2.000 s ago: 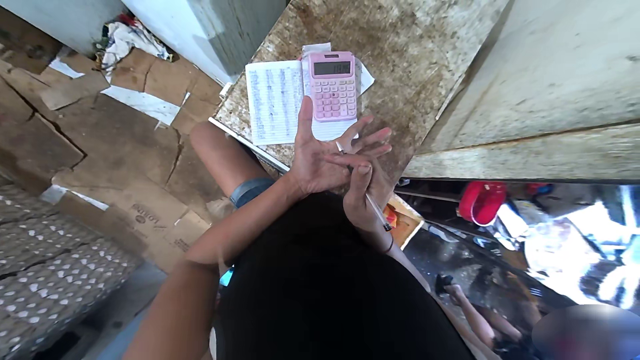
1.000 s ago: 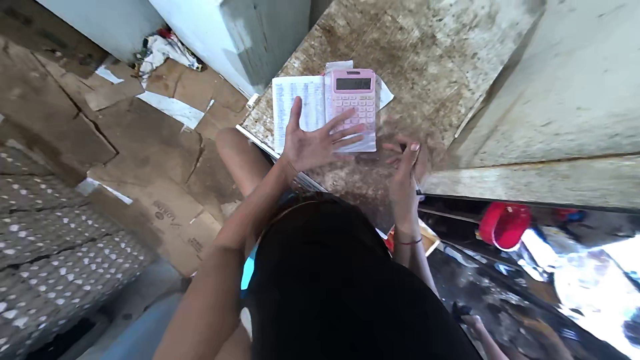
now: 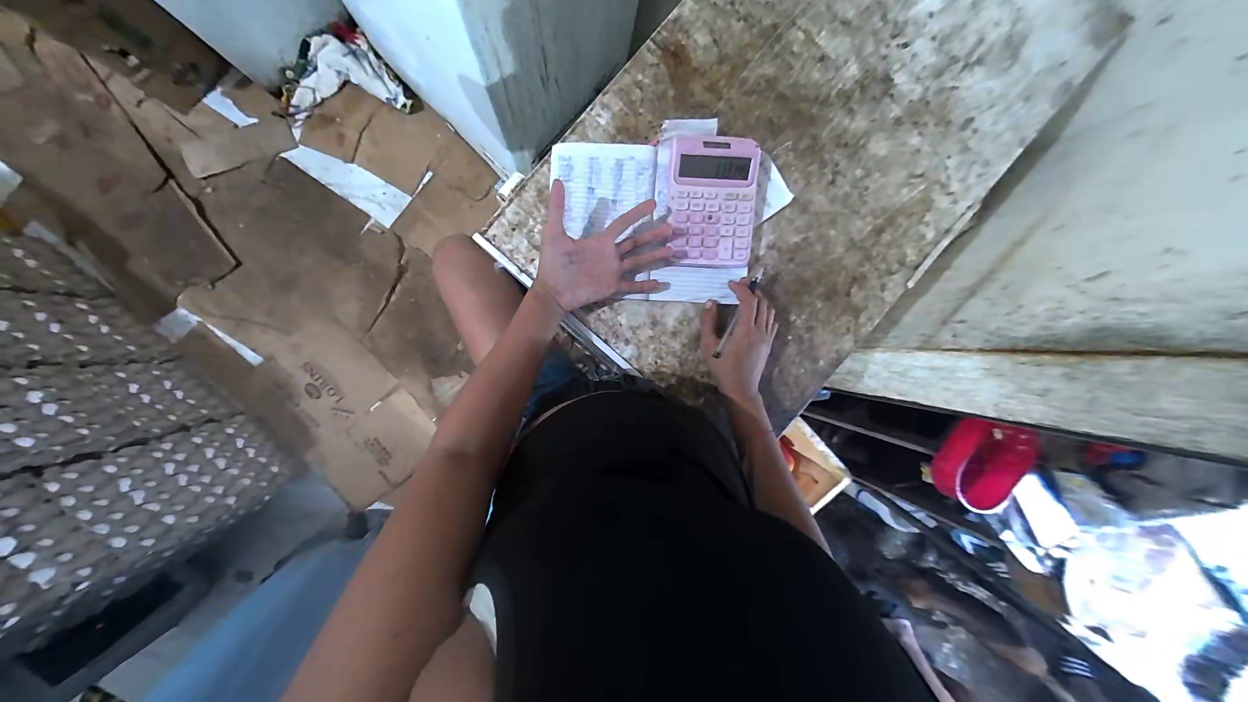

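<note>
A pink calculator (image 3: 713, 202) lies on the right page of an open notebook (image 3: 602, 174) with handwriting, on the worn tabletop (image 3: 829, 136). Over the notebook's lower left part, my left hand (image 3: 595, 261) is spread palm up with nothing in it, its fingertips close to the calculator's left edge. My right hand (image 3: 743, 341) rests just below the notebook's lower right corner and holds a pen (image 3: 724, 331), whose shaft slants between thumb and fingers. Loose paper (image 3: 778, 193) sticks out from under the calculator's right side.
Flattened cardboard (image 3: 331, 390) covers the floor at left, near stacked egg trays (image 3: 117, 429). A white cloth (image 3: 341, 73) lies by a pale cabinet (image 3: 458, 68). An open wooden drawer (image 3: 829, 473) is beside my right forearm; a red container (image 3: 985, 463) stands farther right.
My hands, together two seconds ago, have come apart. My right hand has moved to the notebook's lower right corner with the pen. My left hand stays spread.
</note>
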